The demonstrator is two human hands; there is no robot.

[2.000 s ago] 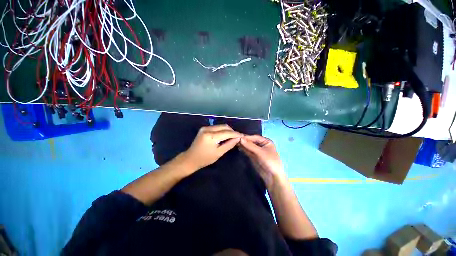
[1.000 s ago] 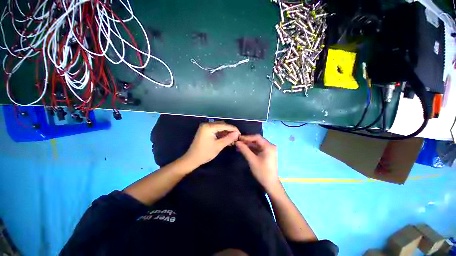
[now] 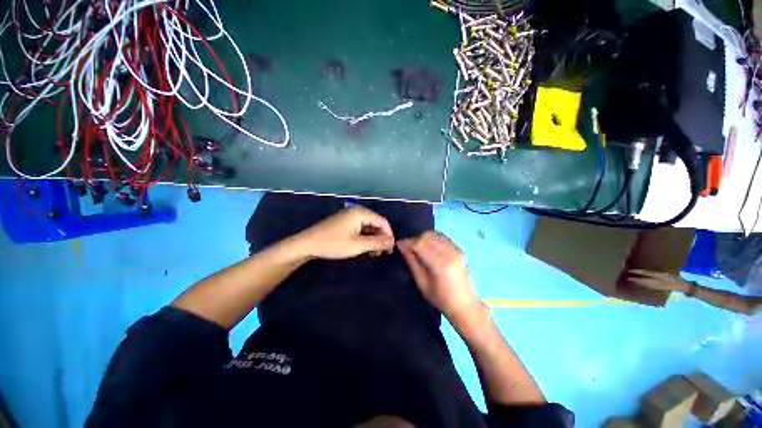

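My left hand (image 3: 355, 234) and my right hand (image 3: 433, 257) are over my dark-clothed lap, below the bench edge. The fingertips of both are pinched and close together, with a small gap between the hands. Whatever they pinch is too small or blurred to make out. A short twisted solder strand (image 3: 368, 114) lies alone on the green bench (image 3: 334, 163) in front of me.
Tangled white and red wire leads (image 3: 138, 109) lie at the left, dark ends over the bench edge. Metal connector plugs (image 3: 493, 84), a yellow sponge (image 3: 557, 119) and a black soldering station (image 3: 668, 84) are at the right. Another person's hand (image 3: 660, 281) is at a cardboard box (image 3: 585, 255) below.
My hands were touching at the fingertips and have moved slightly apart. Another person's hand and forearm have come in at the right, over the cardboard box.
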